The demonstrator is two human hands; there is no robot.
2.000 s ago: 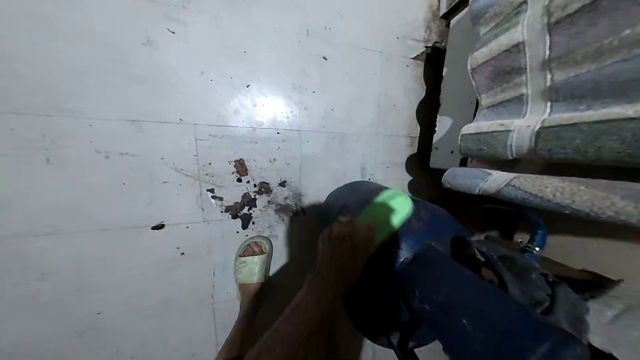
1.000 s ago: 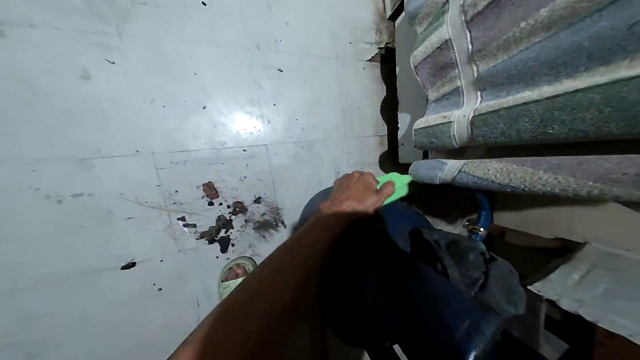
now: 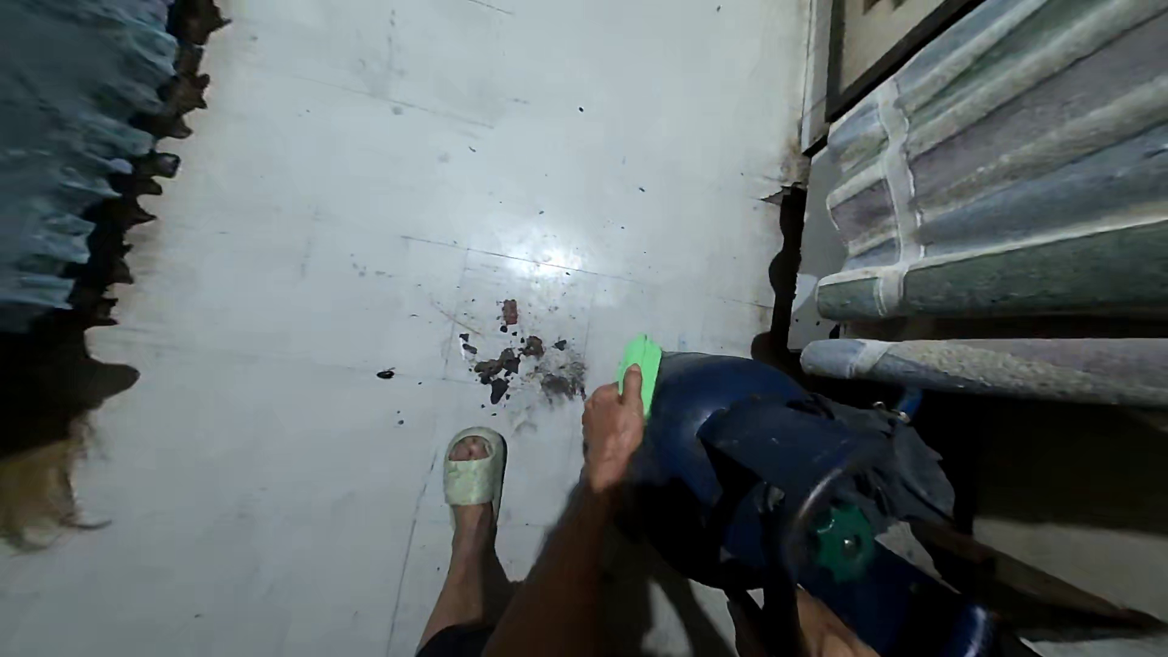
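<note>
My left hand (image 3: 613, 427) grips a bright green handheld object (image 3: 641, 370), possibly a scrubbing brush or sponge, against the side of a dark blue gas cylinder (image 3: 730, 392). The cylinder's green valve knob (image 3: 844, 542) shows inside its collar. At the bottom edge, part of my right hand (image 3: 826, 628) is beside the collar, mostly hidden; its grip is unclear. Dark debris (image 3: 497, 367) and a reddish-brown piece (image 3: 509, 312) lie on the pale floor, left of my left hand.
My slippered foot (image 3: 473, 470) stands below the debris. A striped curtain (image 3: 1013, 192) hangs at the right, with a rolled or folded fabric edge (image 3: 985, 365) beneath it. Dark grey cloth (image 3: 899, 456) lies by the cylinder. Bluish ruffled fabric (image 3: 73, 146) hangs at the left.
My left hand and the green object have moved from over the cylinder to its left side, nearer the debris. The valve knob and part of my right hand have come into view.
</note>
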